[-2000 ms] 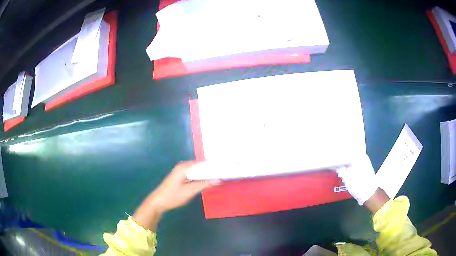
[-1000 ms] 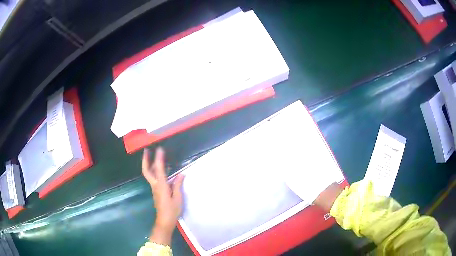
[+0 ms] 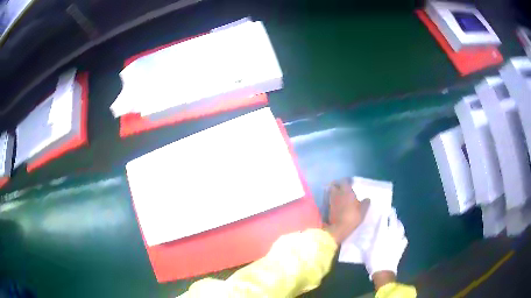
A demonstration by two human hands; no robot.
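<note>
A flat white box [image 3: 215, 174] lies on a red mat [image 3: 233, 244], left of centre; its top looks plain white from glare. Right of the mat, a narrow white printed card piece [image 3: 372, 201] is between my hands. My bare left hand [image 3: 346, 210] grips its left side, with the thumb over its face. My gloved right hand [image 3: 384, 244] holds its lower right side. The fingers beneath the card are hidden, and the hands are slightly blurred. My left yellow sleeve crosses the mat's lower right corner.
Beyond the box, another white box [image 3: 204, 70] lies on a red mat. More boxes on red mats stand far left [image 3: 46, 125] and at the upper right [image 3: 466, 29]. Staggered white boxes [image 3: 480, 145] line the right side of the green bench [image 3: 361, 128].
My left hand has crossed from the box's left side to the card piece. My right hand has left the box and also holds the card piece. The view has shifted right.
</note>
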